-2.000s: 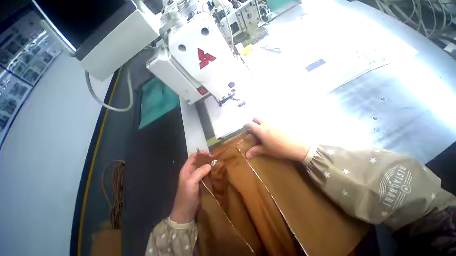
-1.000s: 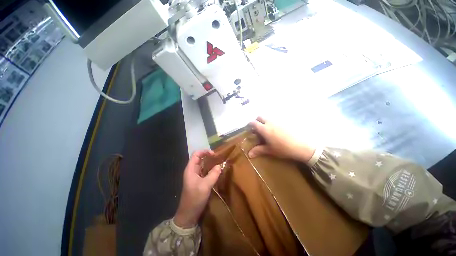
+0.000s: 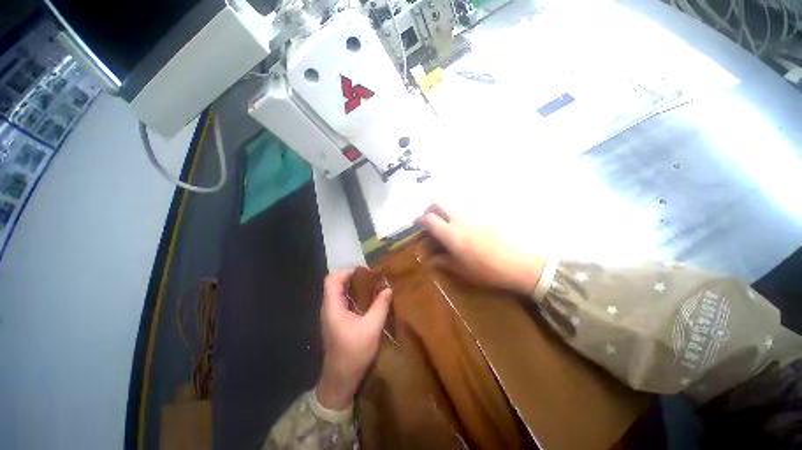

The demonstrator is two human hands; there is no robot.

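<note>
A brown fabric panel (image 3: 545, 369) hangs from the table's front edge toward my lap, with pale thin edge lines running down it. My left hand (image 3: 352, 325) pinches a folded corner of the brown fabric between thumb and fingers. My right hand (image 3: 475, 250) presses and holds the fabric's top edge at the table edge, its thumb hidden. The white sewing machine head (image 3: 360, 97) with a red mark stands just beyond; the fabric is not under its presser foot (image 3: 406, 167).
A white control box (image 3: 198, 70) is at upper left with a pale cable. Teal cloth (image 3: 274, 180) lies left of the machine. Brown straps (image 3: 207, 343) hang at lower left above a brown piece (image 3: 186, 425). A small dark blue rectangle (image 3: 556, 105) shows on the glaring table (image 3: 642, 193).
My left hand has shifted its pinch on the fabric corner, and the small pale spot there is less visible. My right thumb has gone out of sight, with the hand flatter on the fabric.
</note>
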